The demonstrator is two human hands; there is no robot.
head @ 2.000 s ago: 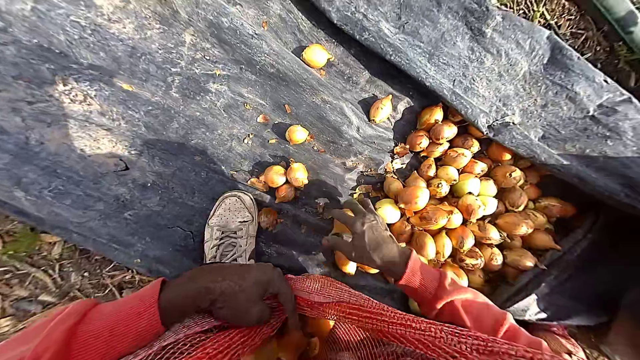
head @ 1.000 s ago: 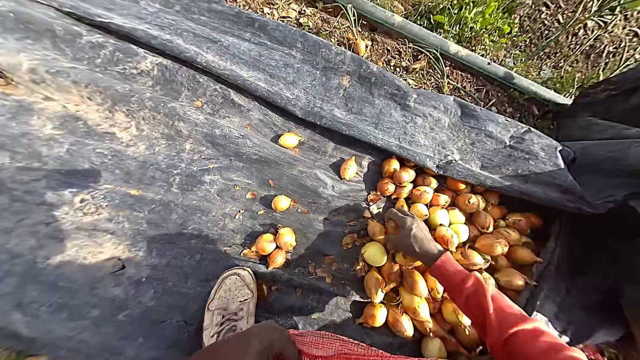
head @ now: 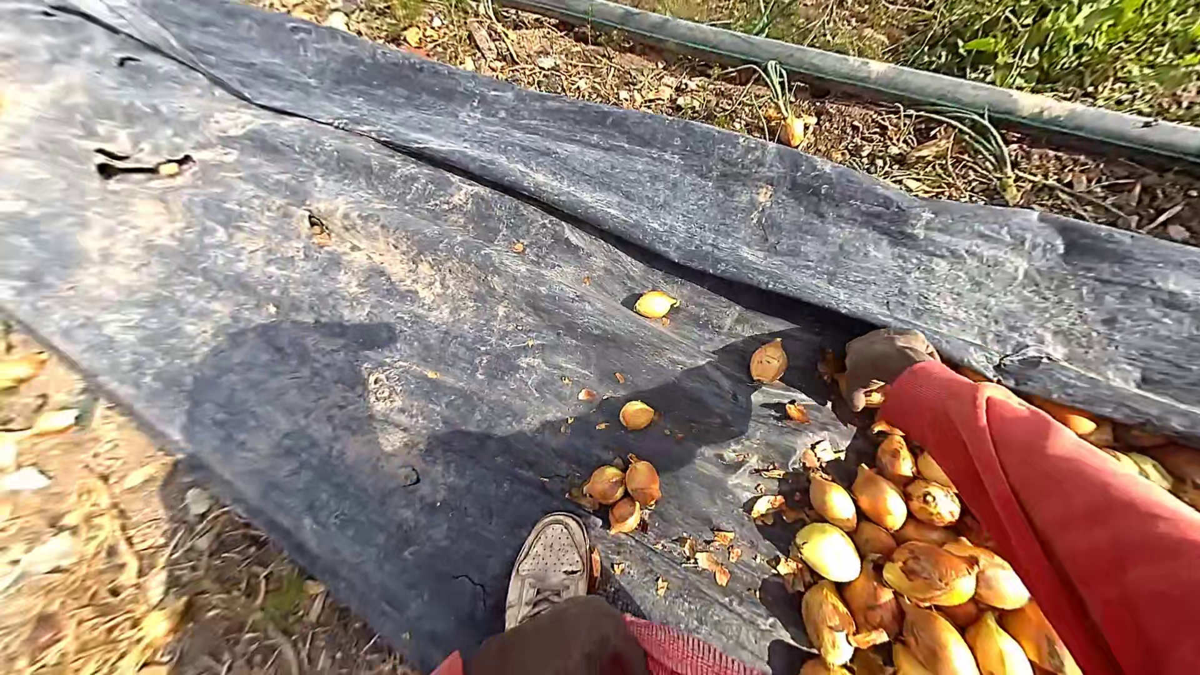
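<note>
My right hand (head: 883,364), in a dark work glove with a red sleeve, reaches to the upper left edge of a heap of yellow onions (head: 879,499), close under a fold of the black plastic sheet. Its fingers are partly hidden, so what they grip does not show. Near the bottom edge is my left hand (head: 567,642), dark and only partly in view, beside a red mesh bag (head: 689,652). Its fingers cannot be made out. Several loose onions (head: 637,414) lie on the sheet left of the heap, some of them grouped by the shoe.
Black plastic sheet (head: 309,450) covers the ground, with a raised fold along its far side. My light shoe (head: 549,567) stands on it. Beyond lies a grey pipe (head: 872,80) among dry litter and green weeds. Onion skins are scattered near the heap.
My right hand has moved from the middle of the heap to its upper left edge. Less of the red mesh bag shows than two seconds ago. The view has shifted considerably.
</note>
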